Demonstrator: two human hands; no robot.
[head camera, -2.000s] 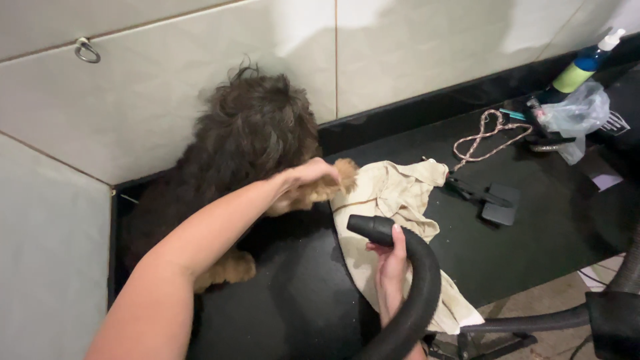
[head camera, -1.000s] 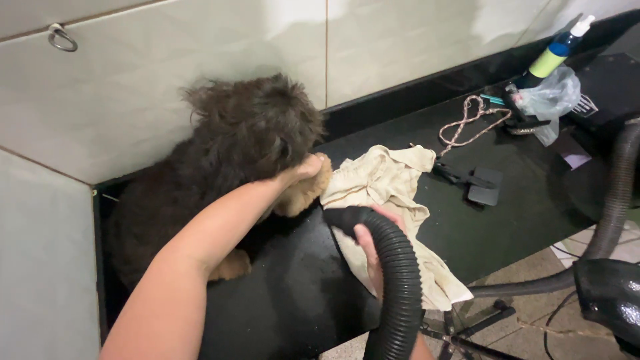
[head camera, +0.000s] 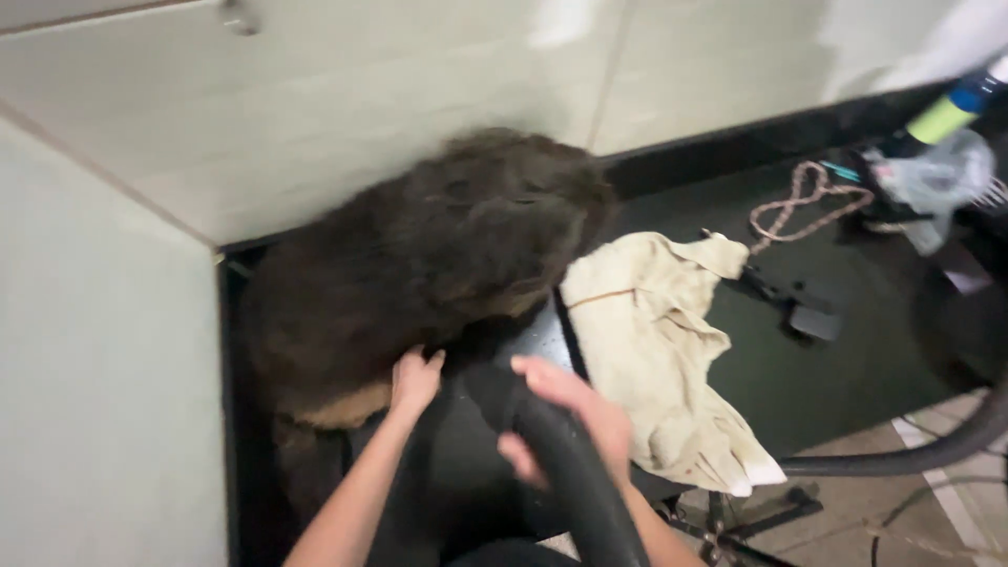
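Observation:
A dark-coated dog (head camera: 409, 252) with tan lower legs is on the black tabletop (head camera: 472, 465), close against the tiled wall; motion blurs its coat. My left hand (head camera: 417, 382) touches the fur at the dog's lower side, near a tan leg; whether its fingers grip any fur is hidden. In my right hand (head camera: 579, 409) is a thick black dryer hose (head camera: 579, 480), its blurred nozzle end pointing up and left toward the dog. A cream cloth (head camera: 669, 354) lies crumpled just right of the dog and the hose.
On the counter at right lie a braided rope (head camera: 795, 209), a black slicker-type brush (head camera: 815, 321) and a clear plastic bag (head camera: 945, 177). A blue bottle with a green label (head camera: 941, 120) stands behind. The hose (head camera: 890, 461) runs along the lower right, above the floor.
My left hand has let go of the dog's front paw and moved down to its side. The dog's head and body have shifted. My right hand still holds the hose.

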